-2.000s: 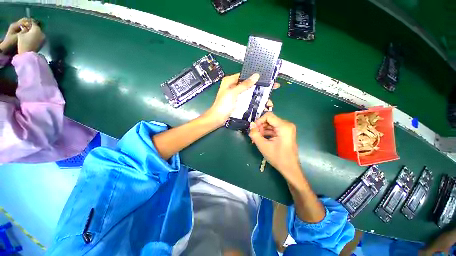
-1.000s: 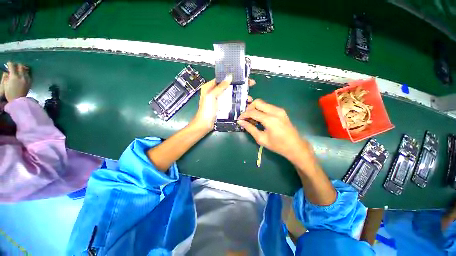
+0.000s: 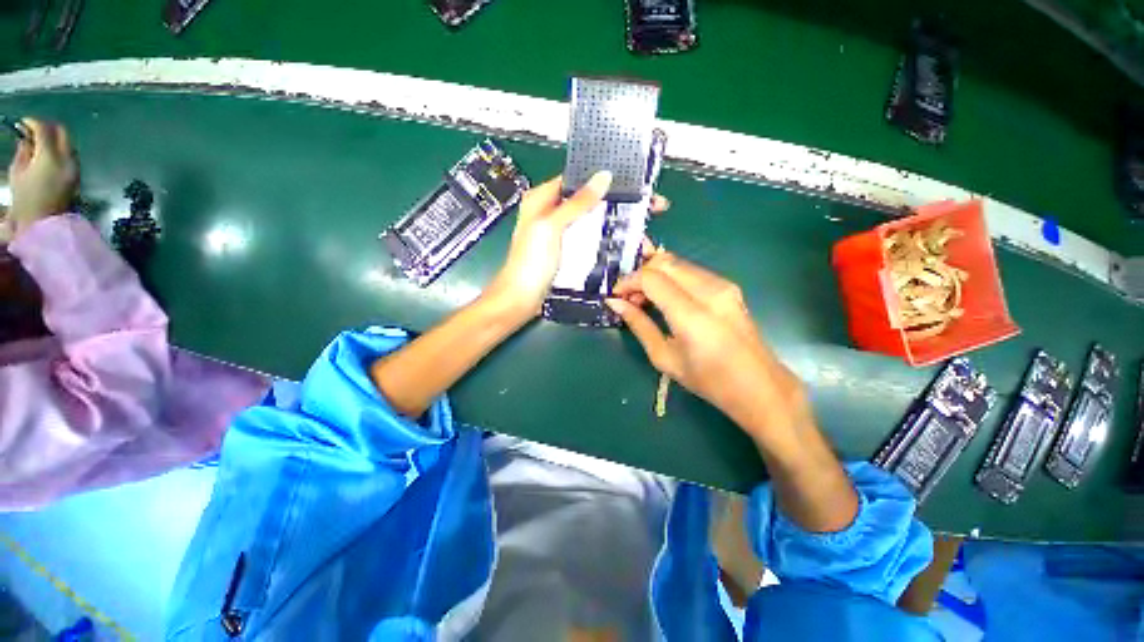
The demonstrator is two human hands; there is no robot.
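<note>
A phone body is held upright above the bench, its lower end toward me. A grey display panel with a fine dot grid sticks up over its far end. My left hand holds both from the left, thumb on the panel's lower edge. My right hand is at the body's lower right, thumb and index fingertips close together there; whether they pinch something is too small to tell. A short tan strip lies on the bench below my right hand.
An open phone body lies at left. A red box with curled tan strips stands at right, near several waiting phones. More phones lie behind the white edge. A neighbour's pink sleeve and small black parts are far left.
The camera view has shifted. The phone body and panel remain in my left hand. My right fingertips stay at the body's lower right, with only slight movement.
</note>
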